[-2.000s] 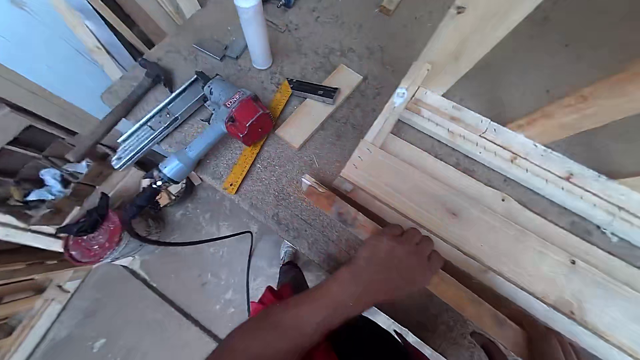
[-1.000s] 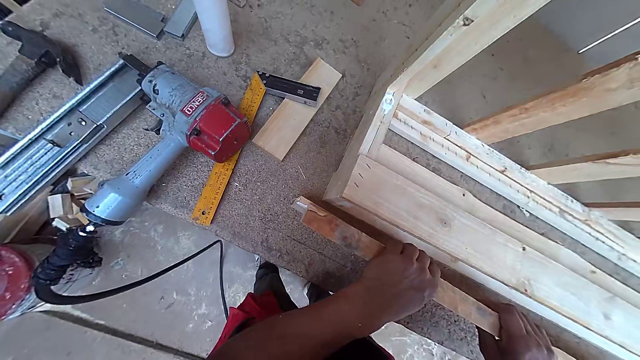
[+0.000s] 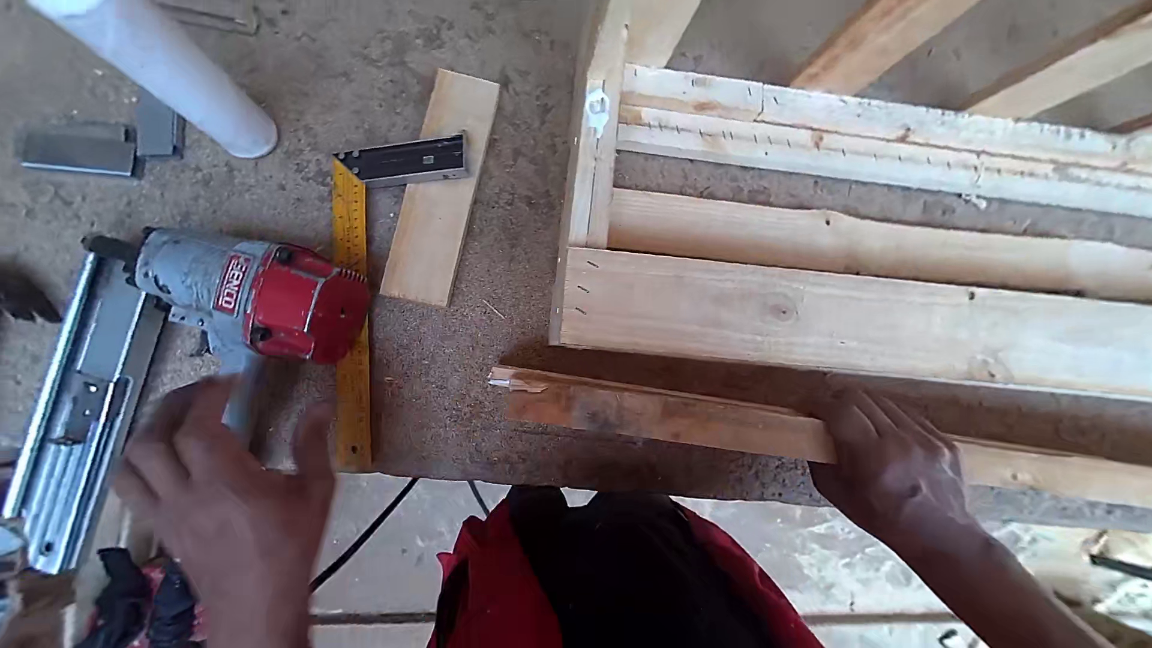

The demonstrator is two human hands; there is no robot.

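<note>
My right hand (image 3: 886,468) grips a narrow wooden strip (image 3: 666,423), which lies along the near edge of the table beside a wooden frame (image 3: 774,306). My left hand (image 3: 229,477) is at the handle of a Senco pneumatic stapler (image 3: 261,292), fingers spread and slightly blurred; whether it touches the handle is hard to tell. The tool's head rests over the yellow blade of a try square (image 3: 353,396). The square's dark stock lies across a short flat board (image 3: 441,193). Staples show in the frame's end.
A white cylinder (image 3: 193,85) and grey staple strips (image 3: 81,148) are at the upper left. The worn tabletop (image 3: 450,360) ends just in front of my body. A black air hose (image 3: 364,535) hangs below that edge. Wooden slats (image 3: 882,40) extend at the upper right.
My left hand has moved from the wooden strip to the stapler's handle. My right hand stays on the strip. The view has shifted.
</note>
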